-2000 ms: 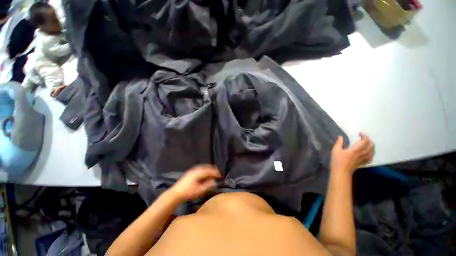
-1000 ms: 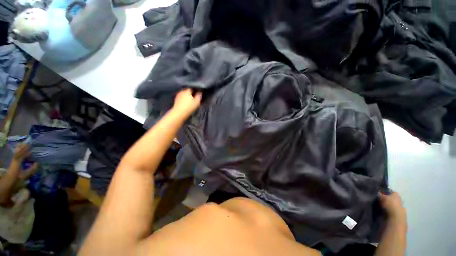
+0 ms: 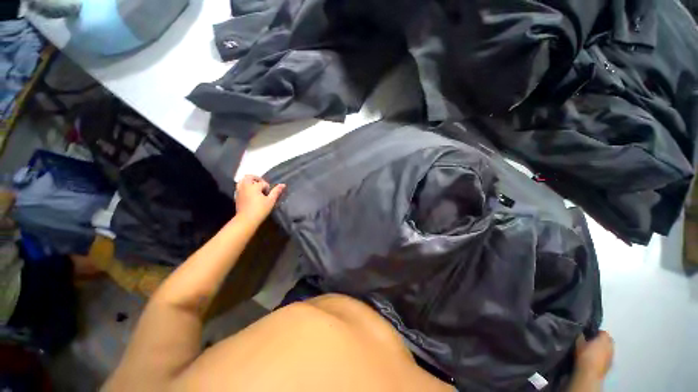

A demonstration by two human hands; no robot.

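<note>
A dark grey jacket (image 3: 344, 207) lies spread on the white table with its shiny lining (image 3: 459, 283) up and the round armhole openings showing. A small white label (image 3: 537, 380) is on the lining near the lower edge. My left hand (image 3: 257, 197) holds the jacket's left edge at the table's near side, fingers bent over the cloth. My right hand (image 3: 594, 358) is at the jacket's lower right edge, partly cut off by the frame's bottom; its fingertips are on the cloth and hard to see.
More dark grey garments (image 3: 490, 61) are heaped across the back of the white table (image 3: 145, 84). A light blue and grey plush seat (image 3: 126, 23) is at the far left. Dark clothes (image 3: 164, 203) and a blue crate (image 3: 61, 180) with clothes are below the table on the left.
The jacket's left part has been spread out flat, separating from the heap behind and exposing white table between. My left hand has moved slightly left and down with the edge. The view has shifted a little.
</note>
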